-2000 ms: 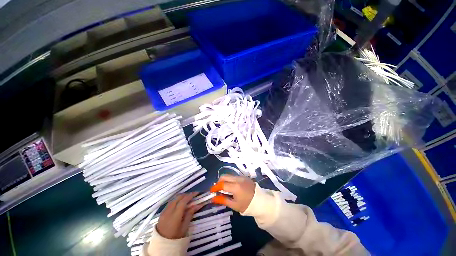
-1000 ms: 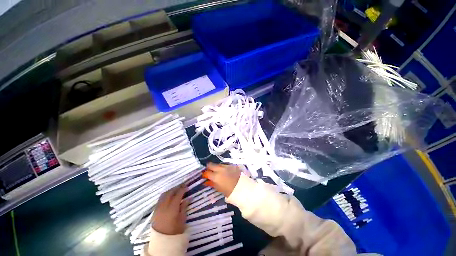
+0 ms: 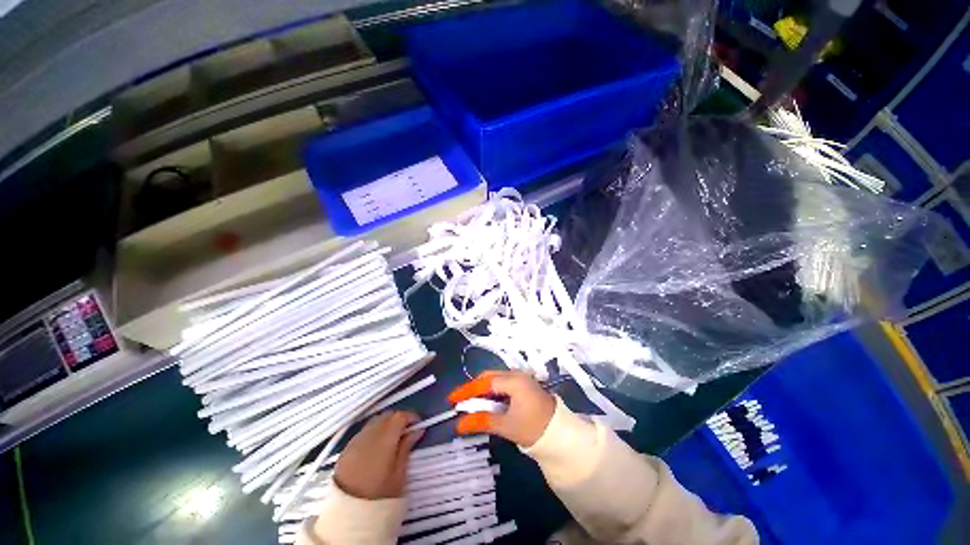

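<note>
My left hand [image 3: 374, 456] holds a slim white sleeve [image 3: 434, 419] near its lower left end. My right hand [image 3: 508, 407], with orange finger cots, is closed around the sleeve's other end, where a wider white piece shows between thumb and finger. A large stack of white sleeves [image 3: 308, 357] lies left of and above my hands. Rows of banded sleeves [image 3: 455, 484] lie just below them, partly hidden by my left hand. A curly tangle of white tape strips [image 3: 500, 266] lies above my right hand.
A crumpled clear bag [image 3: 691, 266] lies right of the tangle. A small blue tray [image 3: 351, 160] and large blue bin [image 3: 574, 133] stand behind. The lower blue bin [image 3: 851, 426] holds short white-and-black pieces [image 3: 747, 439]. The beige parts tray [image 3: 234, 250] and digital scale [image 3: 53, 346] are left.
My right hand has moved from the stack's edge to the right and slightly down. A sleeve now spans between both hands. The row of banded sleeves below looks denser.
</note>
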